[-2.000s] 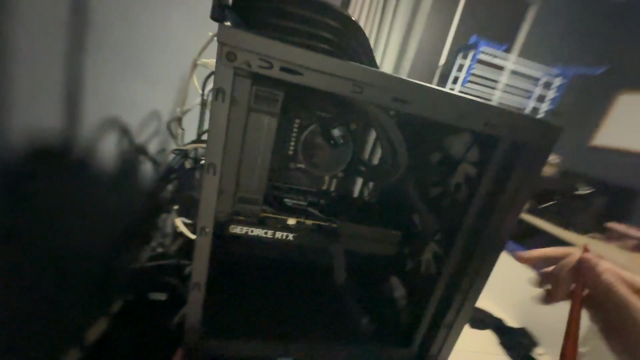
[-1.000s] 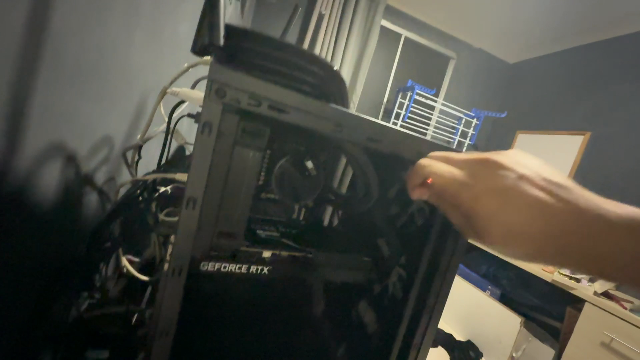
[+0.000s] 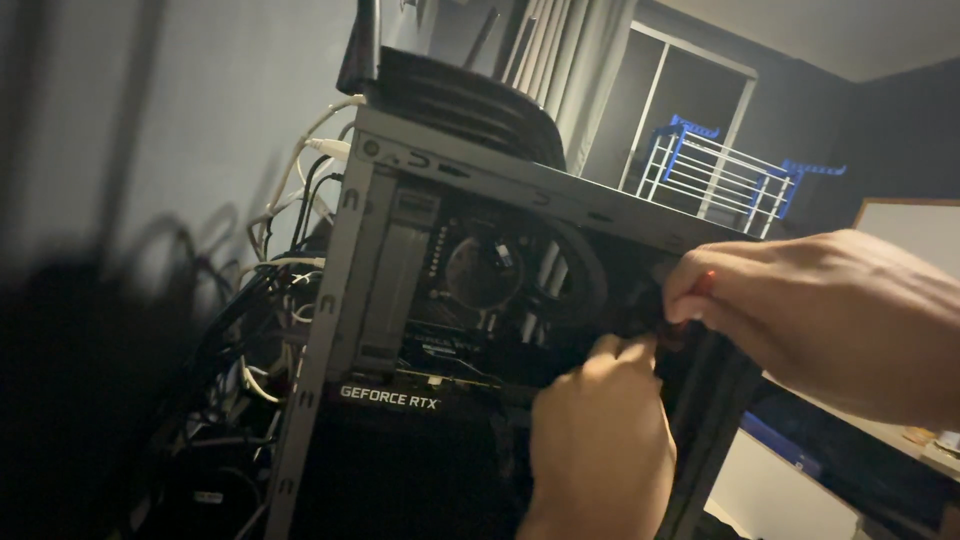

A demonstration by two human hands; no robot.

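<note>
An open-sided desktop computer case (image 3: 330,315) stands tilted in view, with a graphics card (image 3: 390,397) and a round CPU cooler pump (image 3: 484,271) inside. At its front right interior my right hand (image 3: 810,315) has its fingers closed on a small red object (image 3: 705,283), mostly hidden in the grip. Just below and left of it, my left hand (image 3: 604,435) reaches into the case, fingertips bent close to the right hand's fingers. Whether the left fingers hold anything is hidden in the dark.
Many tangled cables (image 3: 259,375) hang behind the case at the left, by the wall. A black ribbed object (image 3: 465,105) lies on the case top. Beyond are a curtain (image 3: 577,75), a blue and white drying rack (image 3: 720,176) and a pale desk edge (image 3: 862,420) at the right.
My right hand has moved from right of the case to its front interior. My left hand has come into view inside the case, below the right hand.
</note>
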